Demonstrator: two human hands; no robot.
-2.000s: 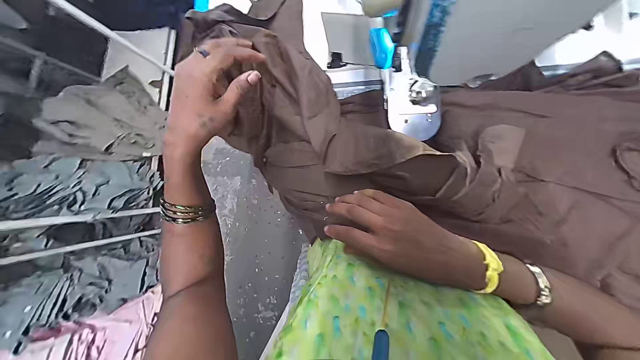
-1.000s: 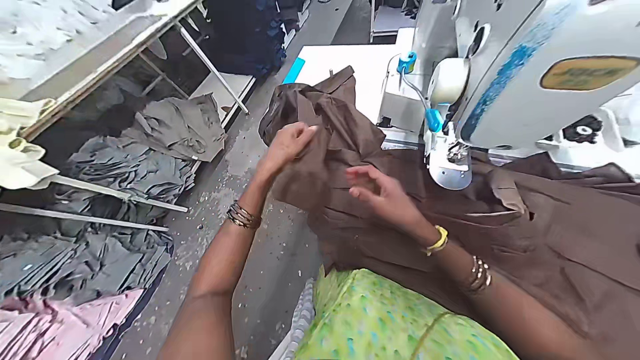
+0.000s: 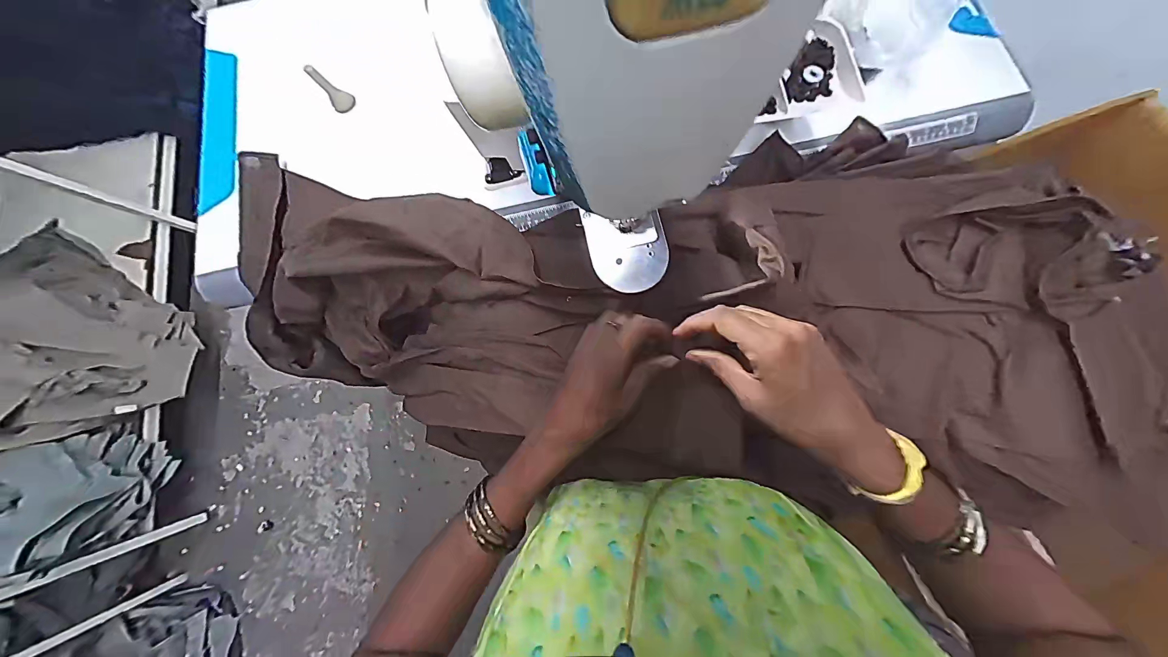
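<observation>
Brown fabric [image 3: 474,365] spreads across the machine bed and over my lap. Both hands meet on it, just below the sewing machine's metal presser plate [image 3: 626,260]. My left hand [image 3: 616,370] has its fingertips bunched at a fold of the cloth. Thumb and forefinger of my right hand [image 3: 776,370] come together at the same spot, almost touching the left fingertips. The pinched edge itself is too small to make out. Above the hands rises the white and blue sewing machine head [image 3: 648,100].
Grey and green garment piles [image 3: 82,338] lie among white metal rails [image 3: 100,557] at the left. A wooden surface [image 3: 1113,164] is at the right. A small spoon-shaped item [image 3: 330,88] rests on the white machine table [image 3: 383,146].
My left hand has come from the cloth at the left to the middle, beside my right hand. The brown fabric's left end now lies against the table edge. The view has shifted strongly.
</observation>
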